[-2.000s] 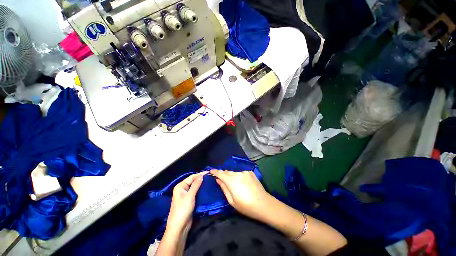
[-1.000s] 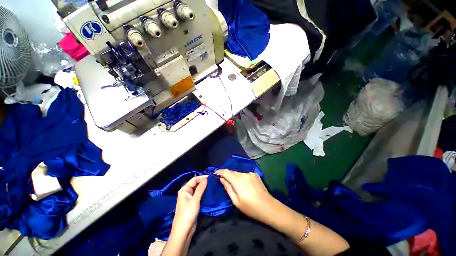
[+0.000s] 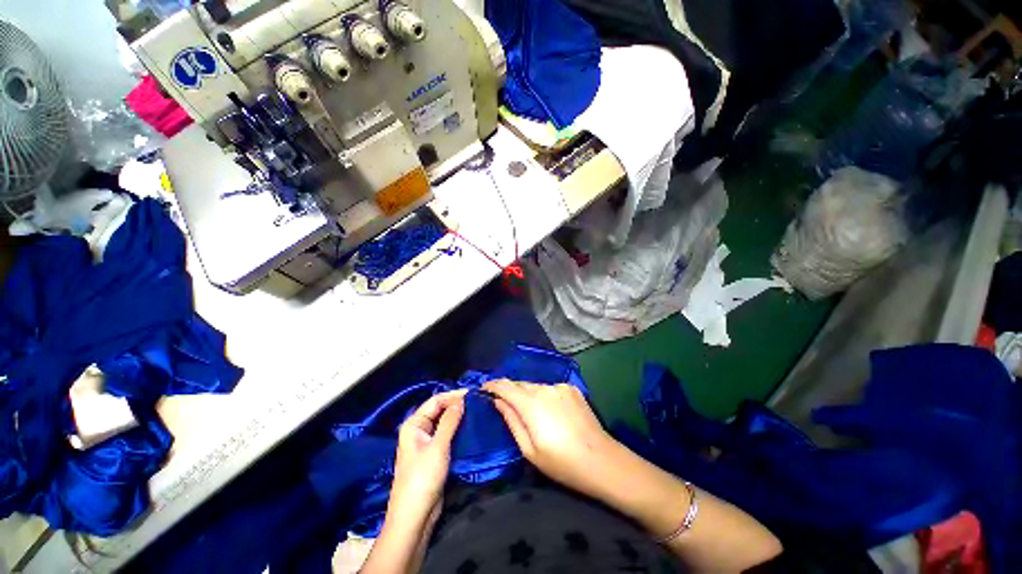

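Observation:
A shiny royal blue garment piece (image 3: 484, 444) lies bunched in my lap, with a narrow loop of its edge standing out to the left. My left hand (image 3: 430, 440) pinches the garment's edge between thumb and fingertips. My right hand (image 3: 546, 420) pinches the same edge just beside it, the fingertips nearly touching. Whether a small tool or thread is between the fingertips cannot be told.
The cream overlock machine (image 3: 370, 123) stands on the white table (image 3: 294, 357) ahead. A blue garment pile (image 3: 95, 303) lies at the table's left. A red thread (image 3: 512, 270) hangs over the edge. Plastic bags (image 3: 639, 269) lie right; more blue fabric (image 3: 897, 437) lies far right.
My left hand has shifted slightly right and its fingers have bent more around the edge. The lap fabric has moved a little under the fingers. Both hands keep their pinch.

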